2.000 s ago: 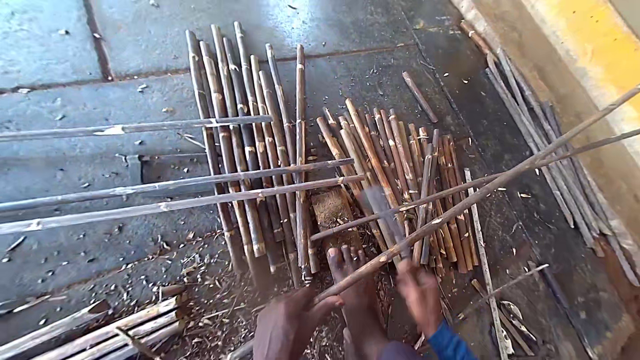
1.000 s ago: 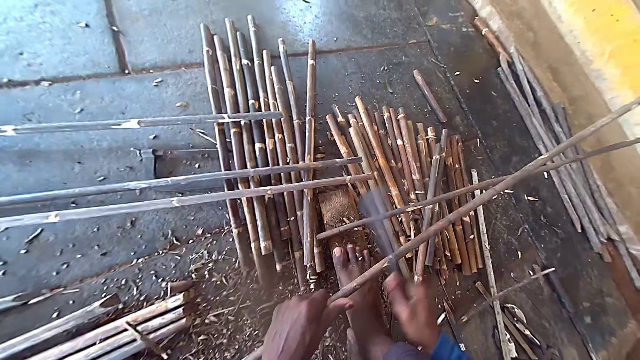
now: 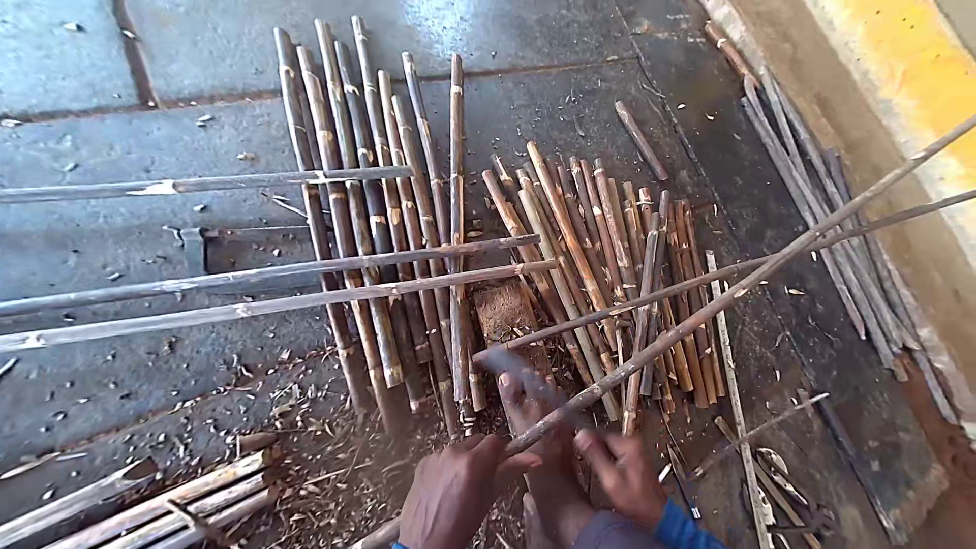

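Observation:
My left hand (image 3: 461,488) is closed around a long wooden stick (image 3: 679,328) that runs from the bottom centre up to the right edge. Close to its right, my right hand (image 3: 621,473) grips a blurred metal blade (image 3: 526,377), which lies across the near part of that stick. Between the hands a bare foot (image 3: 537,427) rests by a small wooden block (image 3: 505,313) with a rough, worn top. A second, thinner stick (image 3: 610,311) reaches from beside the block to the right edge, passing under the held one.
Long cut sticks (image 3: 366,221) lie side by side beyond the block, shorter ones (image 3: 610,252) to their right. Several pale sticks (image 3: 244,309) extend from the left. More sticks lie by the yellow-edged wall (image 3: 907,53) and at lower left (image 3: 175,503). Shavings cover the floor.
The blade stood more upright beside the stick one second ago; now it slants to the left. My left hand still grips the same stick.

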